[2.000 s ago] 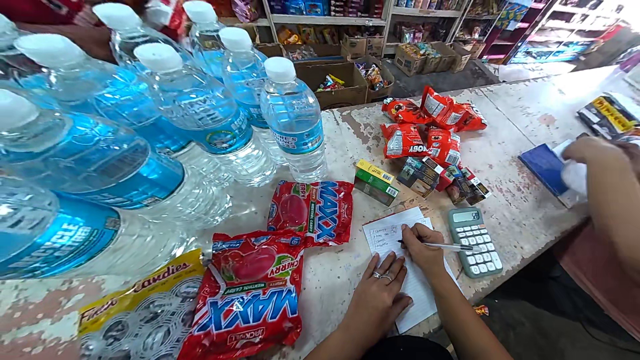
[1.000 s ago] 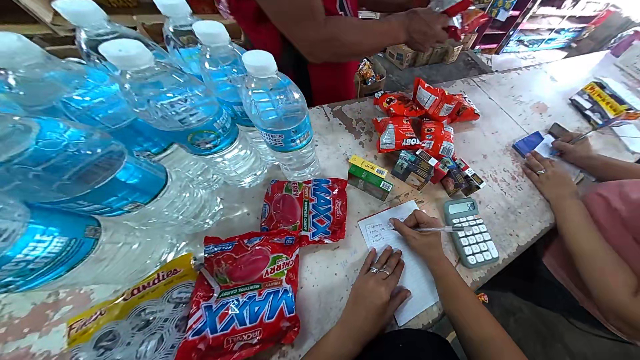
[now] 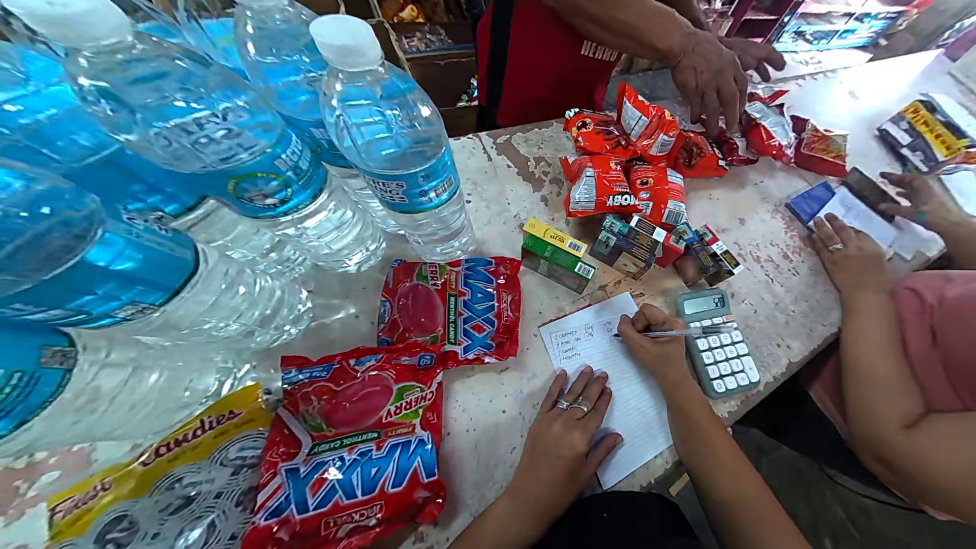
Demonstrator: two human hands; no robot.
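My right hand [image 3: 654, 345] holds a clear pen [image 3: 682, 332] with its tip on a lined paper pad [image 3: 629, 404], which bears handwriting near its top. Flat on the pad's left side rests my left hand [image 3: 573, 415], rings on its fingers. A grey calculator [image 3: 717, 343] lies just right of my right hand, under the pen's back end. Beyond the pad are a green and yellow box [image 3: 555, 255] and several small cigarette packs [image 3: 629, 245]. Left of the pad lie two red Maxx candy bags [image 3: 450, 309], [image 3: 351, 450], overlapping.
Water bottles [image 3: 396, 145] crowd the left, behind a yellow candy bag [image 3: 164, 473]. Red snack packs [image 3: 625, 183] lie on the worn counter [image 3: 496, 183], where a person in red reaches among them. At right, another person's hands [image 3: 850, 252] rest on papers beside a yellow and black pack [image 3: 930, 133].
The person in red has brought more red packs down onto the counter, where their hands now are. My hands stay on the pad, the pen still in my right hand.
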